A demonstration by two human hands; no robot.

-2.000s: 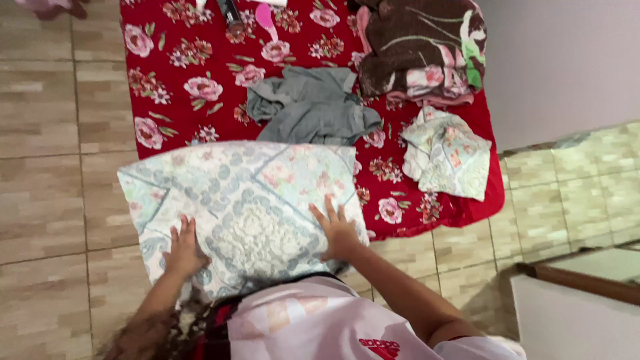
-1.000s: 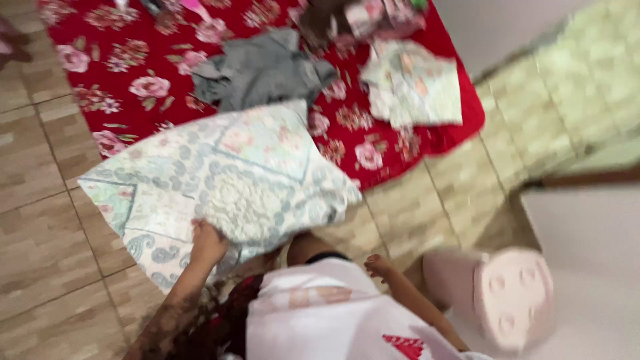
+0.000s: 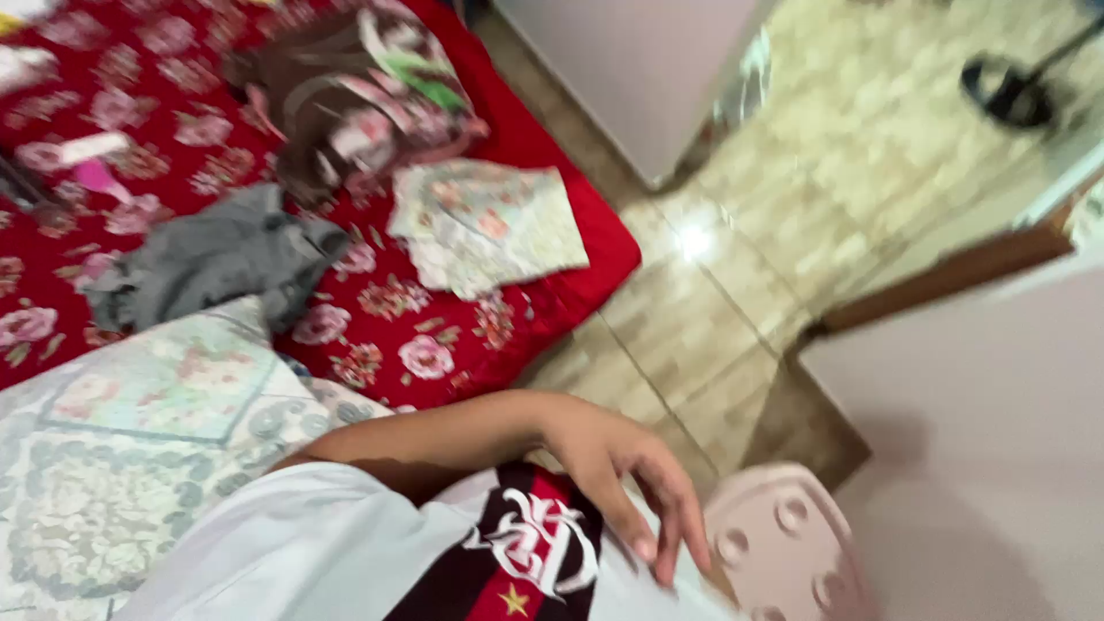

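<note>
My left hand reaches across the front of my white shirt. Its fingers are apart and slightly curled, with nothing seen in them. My right hand is out of view. A pale patterned cloth with floral panels lies at the lower left, beside my left forearm. Beyond it, on a red floral bed cover, lie a crumpled grey garment, a smaller pale floral cloth and a brown, pink and green blanket.
A pink plastic stool stands at the lower right, beside a pale wall or panel. Tiled floor runs past the bed's corner. A pink object and a dark object lie on the bed cover. Another pale panel stands beyond the corner.
One hand after the other has left the large patterned cloth, which both hands pressed on at first. My left hand is now across my body. The view has turned to the right.
</note>
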